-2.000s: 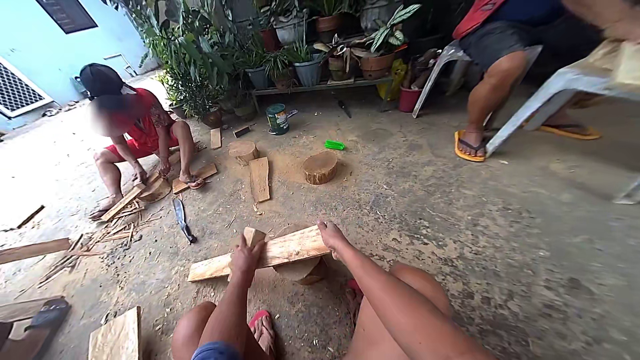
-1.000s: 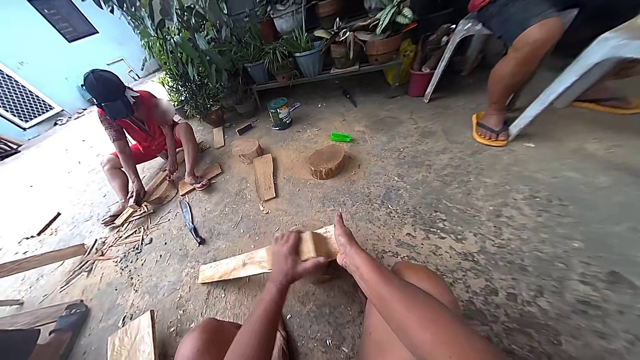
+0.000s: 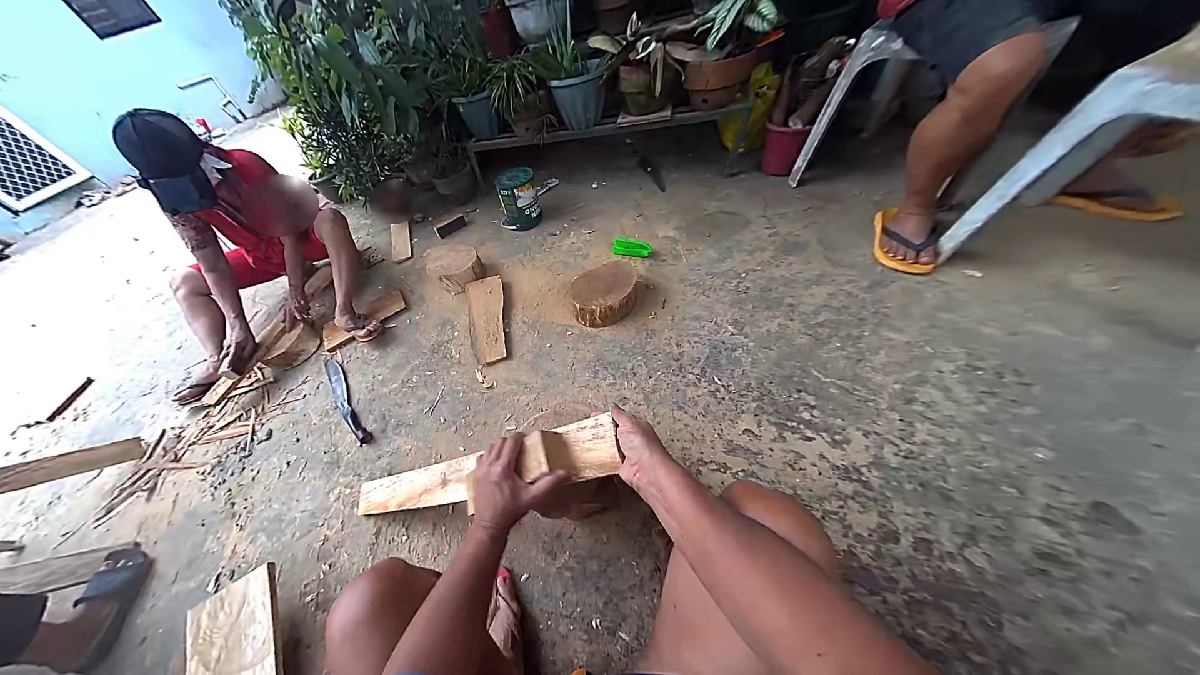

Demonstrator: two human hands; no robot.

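A light wooden board (image 3: 422,485) lies slanted in front of me, over a round support that is mostly hidden. My left hand (image 3: 506,483) grips a wooden block (image 3: 539,456) that rests on the board's upper face. My right hand (image 3: 637,445) holds the board's right end, its thumb up at the end edge. Beyond the board stand a round log slice (image 3: 603,294) and another log slice (image 3: 454,268), with a flat wood piece (image 3: 487,321) leaning on or lying against the latter.
A machete-like blade (image 3: 343,401) lies left of the board. At the left a person (image 3: 253,225) squats among wood strips. A green plastic item (image 3: 632,247) and a paint can (image 3: 518,199) are farther back. Another person's foot (image 3: 909,239) is beside a plastic chair. A board (image 3: 234,623) lies lower left.
Between two seconds ago and one second ago, my left hand and the block moved right along the board. They are now farther left again, near its middle. My right hand stays at the right end.
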